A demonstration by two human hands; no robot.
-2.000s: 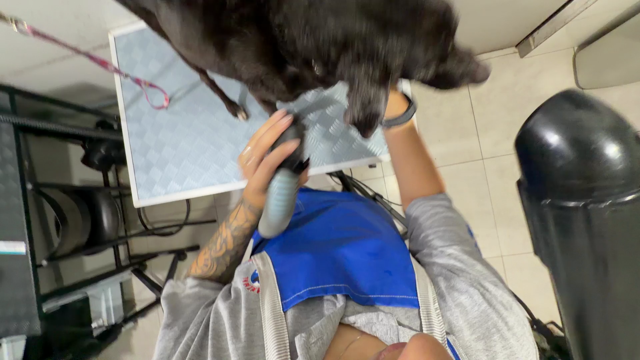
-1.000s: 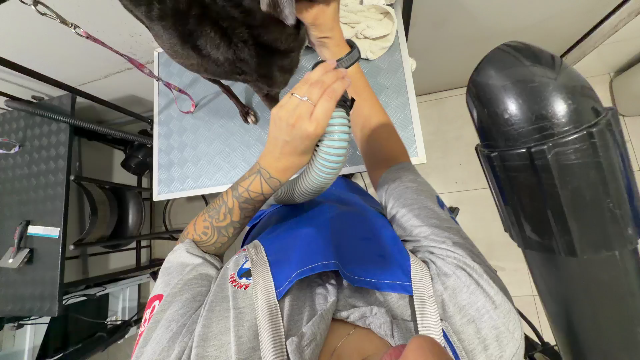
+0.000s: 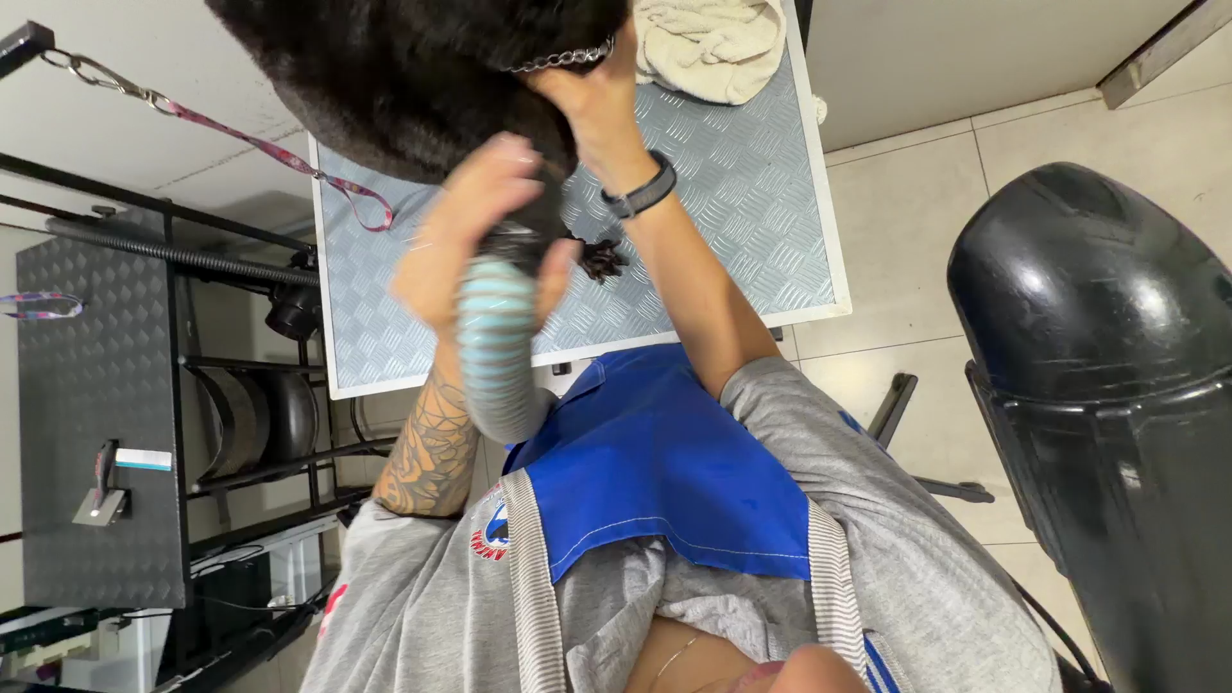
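Note:
A dark-furred dog [image 3: 404,87] with a metal chain collar [image 3: 568,60] stands over the grooming table [image 3: 741,212], its head cut off by the top of the view. My left hand [image 3: 481,231], blurred, is closed around the black nozzle end [image 3: 525,226] of a ribbed grey-blue dryer hose [image 3: 496,337], close against the fur. With my right hand [image 3: 597,106] I touch the dog beside its collar; the fingertips are partly hidden by fur. A dark paw [image 3: 602,260] shows on the table past the nozzle.
A cream towel [image 3: 717,43] lies at the table's far right. From a metal arm at upper left hangs a pink leash loop [image 3: 289,159]. A large black dryer housing [image 3: 1088,289] stands at right. Another dark table [image 3: 96,385] at left holds a slicker brush [image 3: 104,486].
The dog has shifted, and its chain collar now shows. My left hand has kept hold of the dryer hose nozzle, which is now against the dog.

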